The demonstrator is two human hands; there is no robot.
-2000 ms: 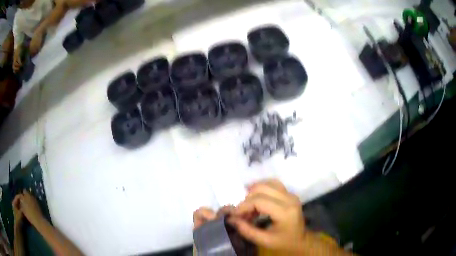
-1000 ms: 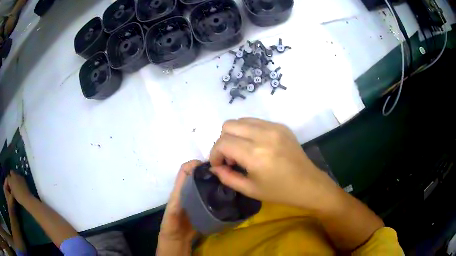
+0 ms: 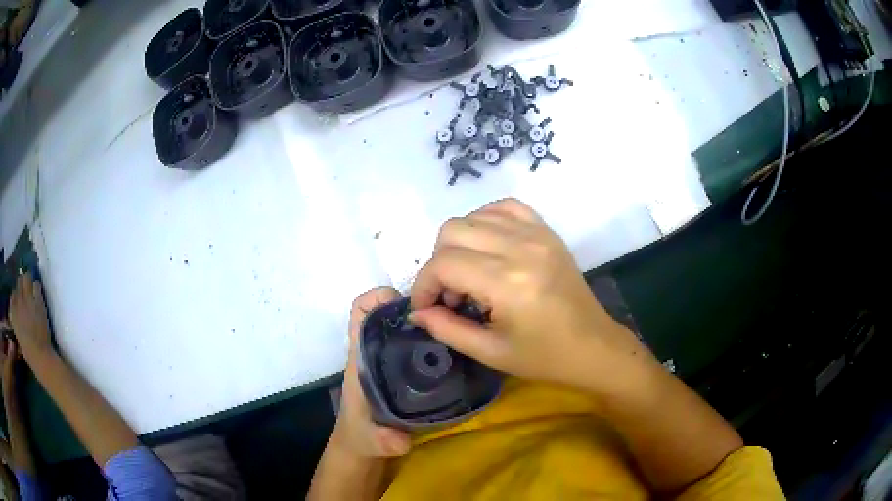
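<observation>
A black housing (image 3: 430, 377) is held just off the bench edge, its open top towards me, the round boss with its hole showing in the floor. My left hand (image 3: 367, 416) grips it around its left side. My right hand (image 3: 509, 294) reaches over the rim at the upper side, thumb and fingers pinched inside near the wall. Whether a small part is between the fingertips cannot be told. A pile of small dark levers with pale round centres (image 3: 496, 117) lies on the white paper beyond my right hand.
Rows of black housings (image 3: 335, 64) stand on the paper-covered table (image 3: 254, 294) at the back left. Black boxes and a pale cable (image 3: 785, 127) are at the right. Another person's hands and forearms (image 3: 73, 391) are at the left edge. Small dark specks lie on the paper.
The housing has tilted to face me, showing more of its floor and boss. My right hand stays at its upper wall. The neighbour's arm has moved up the table edge.
</observation>
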